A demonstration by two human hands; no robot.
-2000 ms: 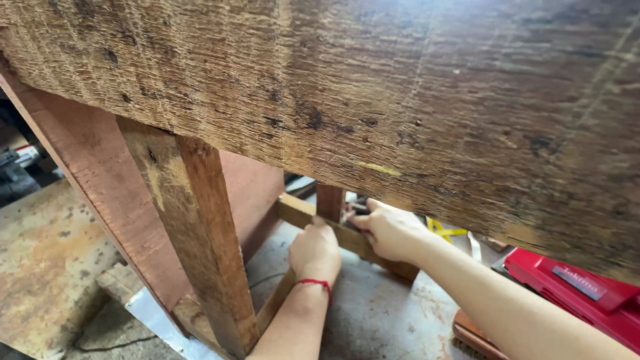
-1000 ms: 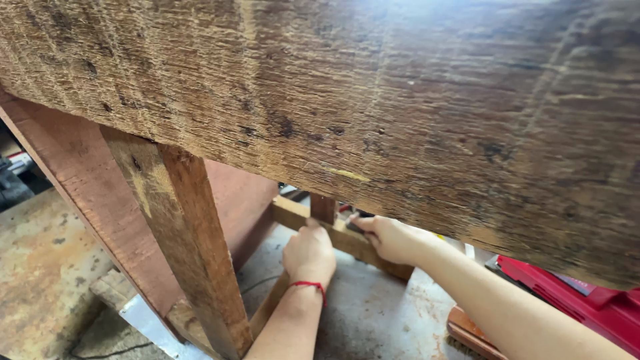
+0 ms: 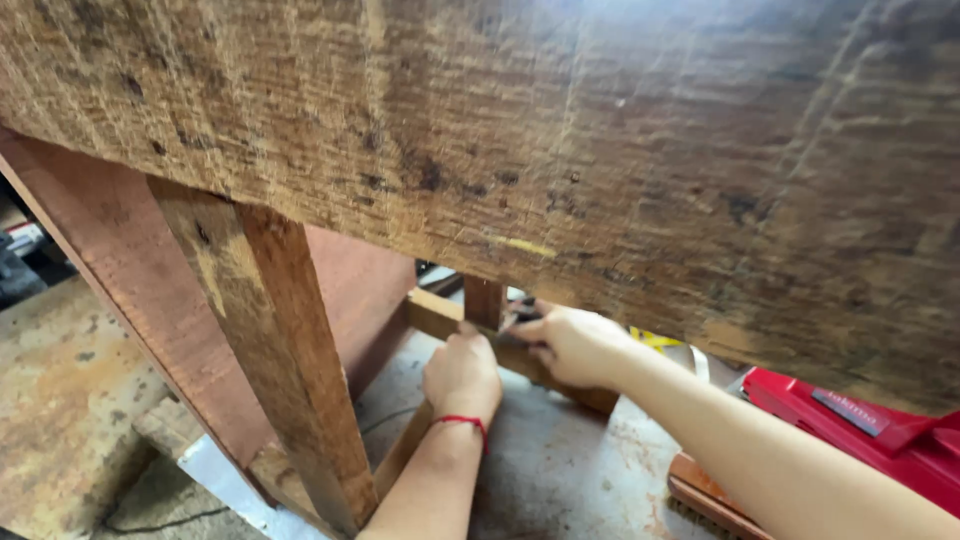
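Note:
A broad, rough wooden board (image 3: 480, 150) fills the upper view, with a square wooden leg (image 3: 277, 337) beneath its left part. Under the board, my left hand (image 3: 463, 371) rests on a low wooden rail (image 3: 551, 367), beside a short upright wooden post (image 3: 484, 300); its fingertips are partly hidden. My right hand (image 3: 577, 345) is closed around a small dark tool (image 3: 519, 315), just right of the post. The tool is blurred and its kind cannot be told. A reddish-brown wooden panel (image 3: 135, 277) stands at the left.
A red Makita-style tool case or tool body (image 3: 847, 427) lies at the right, near a wooden-backed brush (image 3: 709, 491). Yellow strapping (image 3: 652, 339) shows behind my right forearm. A stained sheet (image 3: 52, 405) lies at the far left, and a thin cable (image 3: 161, 525) runs along the floor.

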